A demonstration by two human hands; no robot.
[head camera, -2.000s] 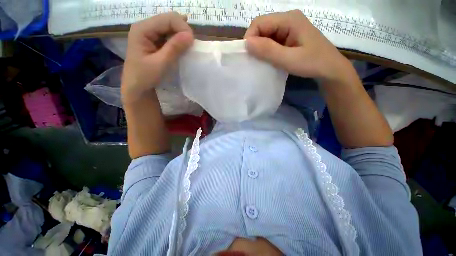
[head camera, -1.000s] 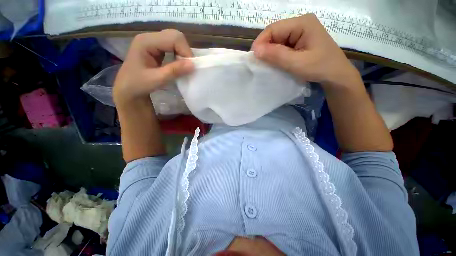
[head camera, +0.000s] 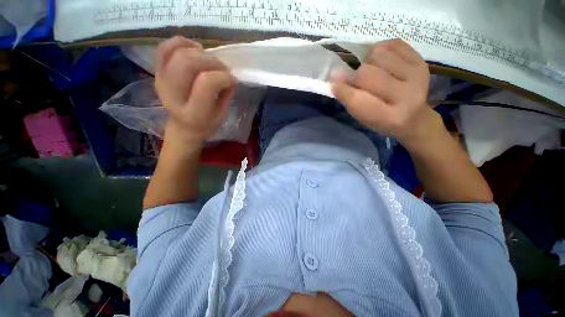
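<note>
A thin white fabric piece point(head camera: 282, 60) is held stretched between both hands above the lap, just in front of the table edge. A brighter, more opaque band point(head camera: 288, 82) runs along its lower side. A dark gap shows between its layers near the right hand. My left hand point(head camera: 193, 86) is closed in a fist around its left end. My right hand point(head camera: 384, 86) grips its right end, slightly blurred. The fingertips inside the fabric are hidden.
The white table edge point(head camera: 248, 13) with printed measuring scale crosses the top. A clear plastic bag point(head camera: 139, 108), blue basket point(head camera: 99, 145) and pink object point(head camera: 52, 132) are at left. White cloth point(head camera: 502, 124) hangs at right. White scraps point(head camera: 102, 257) lie lower left.
The fabric piece no longer hangs down over the lap; it is pulled out into a flat, narrow strip with its band now at the bottom. Both hands have closed more tightly around its ends.
</note>
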